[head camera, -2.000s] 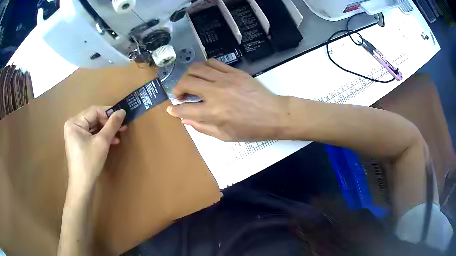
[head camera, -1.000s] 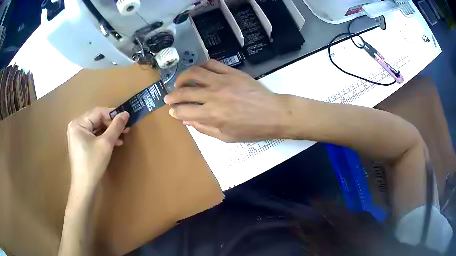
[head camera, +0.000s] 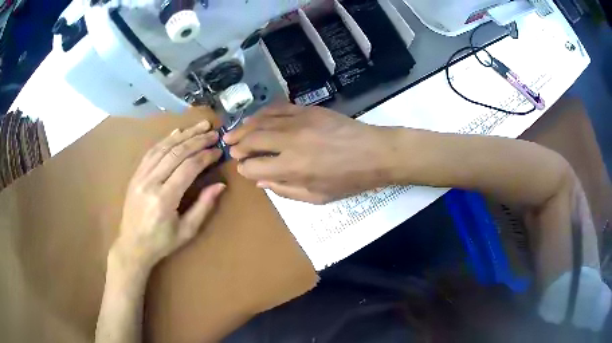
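A brown garment panel (head camera: 221, 254) lies flat under the white sewing machine (head camera: 127, 60) and towards the wearer. A small part of a black care label (head camera: 223, 149) shows between my two hands at the panel's edge, close to the needle area; the rest is hidden. My left hand (head camera: 168, 194) lies on the panel, fingertips at the label, thumb apart from the fingers. My right hand (head camera: 302, 151) is at the panel's right edge, its bent fingertips at the label's other side. Whether either hand grips the label is hidden.
A label box (head camera: 325, 48) with black labels in compartments stands on the grey bed behind my right hand. Pink thread snips (head camera: 520, 87) on a black cord lie on the ruler-marked white table (head camera: 362, 214). Layered brown pieces (head camera: 21, 147) stand far left. Something blue (head camera: 486, 248) is below the table.
My left hand has moved right and forward, from pinching the label's left end to lying with its fingers over it. Most of the label is now covered. The view has shifted slightly.
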